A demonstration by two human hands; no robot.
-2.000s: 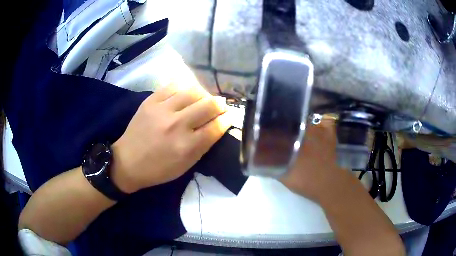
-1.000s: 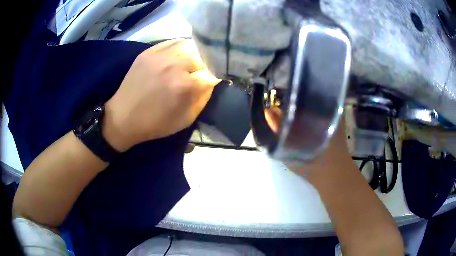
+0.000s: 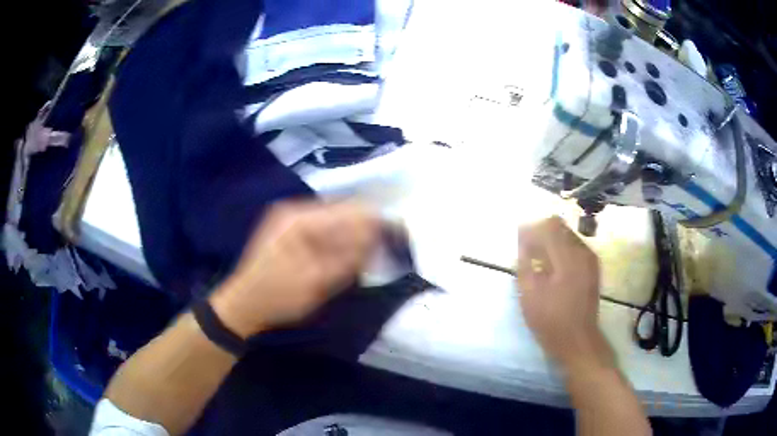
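Note:
My left hand (image 3: 298,264), blurred and with a dark band at the wrist, is closed on the edge of the navy fabric (image 3: 204,170), left of the needle area. The fabric drapes to the left and over the table's front edge. White lining pieces with dark strips (image 3: 328,111) lie on it at the back. My right hand (image 3: 561,294) is just below the sewing machine head (image 3: 673,128), with curled fingers. A small brass-coloured spot shows at its fingers; whether it holds anything cannot be told. Glare hides the cloth between the hands.
Black-handled scissors (image 3: 660,311) lie right of my right hand. A dark rounded piece (image 3: 724,353) is under the machine arm. A blue bin (image 3: 72,358) stands low at left, below pale pink strips (image 3: 30,196). The white table (image 3: 477,349) has a curved front edge.
The view has pulled back, showing more of the machine and table. The navy fabric and my left hand have come away from the needle area. My right hand now shows clear of the silver bracket.

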